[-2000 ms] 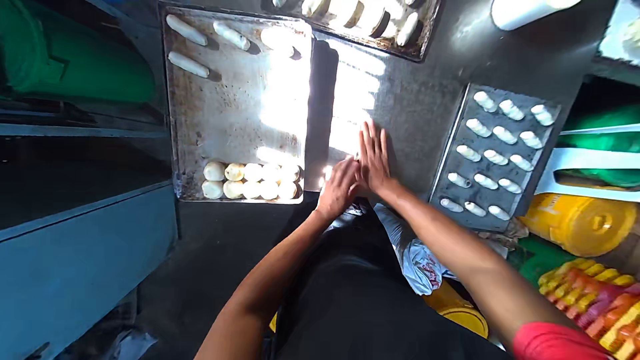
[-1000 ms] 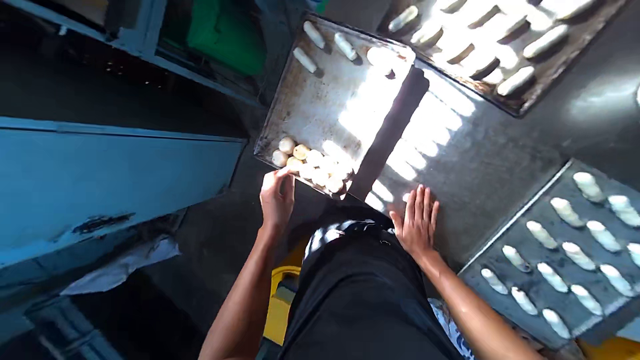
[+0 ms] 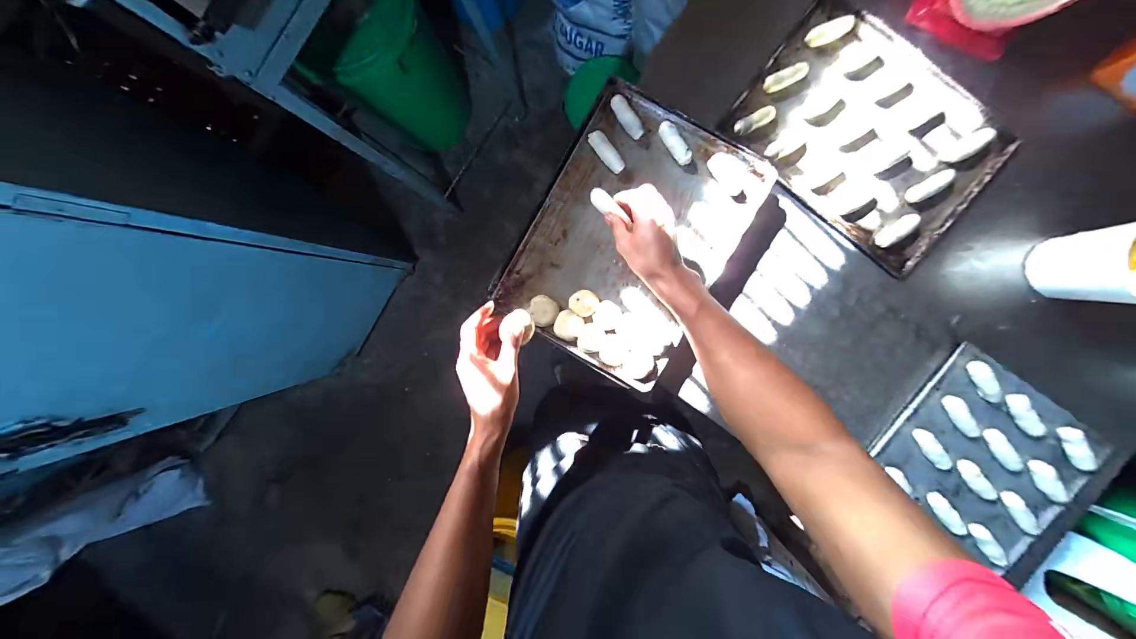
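Note:
My left hand [image 3: 490,359] holds a round dough piece [image 3: 516,327] between thumb and fingers at the near left corner of a worn metal baking tray [image 3: 555,232]. My right hand [image 3: 650,238] is over the middle of that tray, its fingers on one end of an elongated dough roll [image 3: 609,205]; sunlight washes out part of the hand. Several more dough rolls [image 3: 606,152] lie at the tray's far end. Round dough pieces [image 3: 569,325] are packed together along the near edge, beside my left hand.
A second tray of dough rolls [image 3: 930,185] stands at the upper right, and a dark tray with rolls [image 3: 1004,450] at the lower right. A white container [image 3: 1084,264] lies at the right. Left are a blue cabinet [image 3: 195,311] and a green bin [image 3: 404,75].
My right hand has moved from the bare tabletop onto the tray, where a dough roll is now at its fingers. My left hand now holds a round piece off the tray's corner. The view has shifted.

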